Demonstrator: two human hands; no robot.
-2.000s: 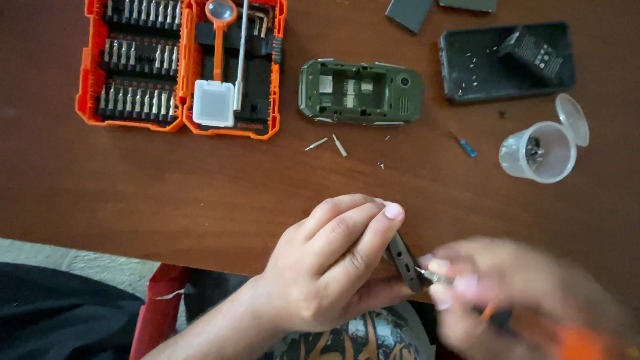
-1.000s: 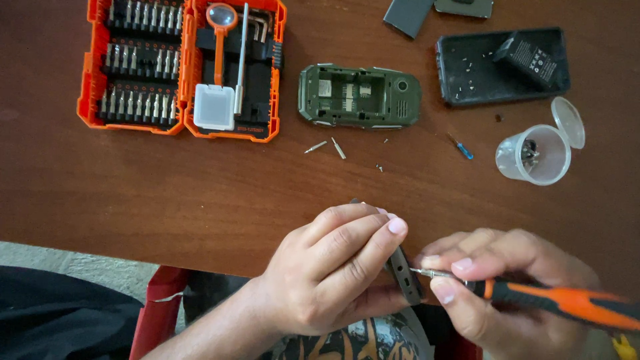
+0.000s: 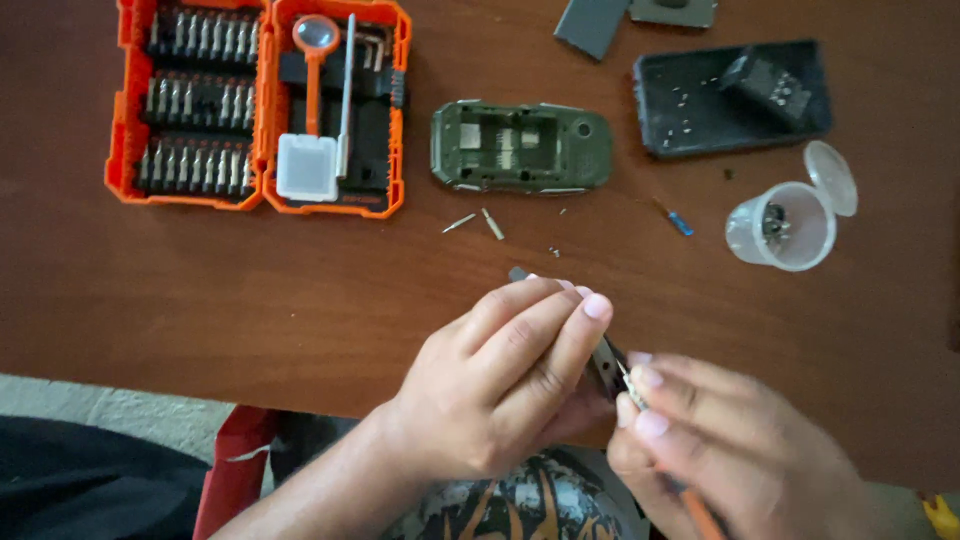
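My left hand (image 3: 502, 375) grips a thin dark gray device part (image 3: 606, 364), mostly hidden behind my fingers, near the table's front edge. At its right side my right hand (image 3: 720, 442) holds a screwdriver with an orange and black handle (image 3: 701, 514); its metal bit (image 3: 631, 386) points at the part's edge, and whether the tip touches cannot be told. Beyond my hands lies an opened green phone housing (image 3: 523, 147). Two loose driver bits, one of them a slim bit (image 3: 492, 224), and tiny screws (image 3: 554, 252) lie between the housing and my hands.
An orange bit case (image 3: 264, 202) stands open at the upper left, holding a magnifier (image 3: 313, 71). On the right are a black tray-like case (image 3: 697, 139) with screws and a black battery-like block (image 3: 766, 88), a blue-handled small tool (image 3: 679, 223) and a lidded plastic cup (image 3: 806, 232) holding small metal parts.
The screwdriver has swung from nearly level to a steeper tilt, its handle now lower and mostly covered by my right hand. My left hand keeps its hold on the part.
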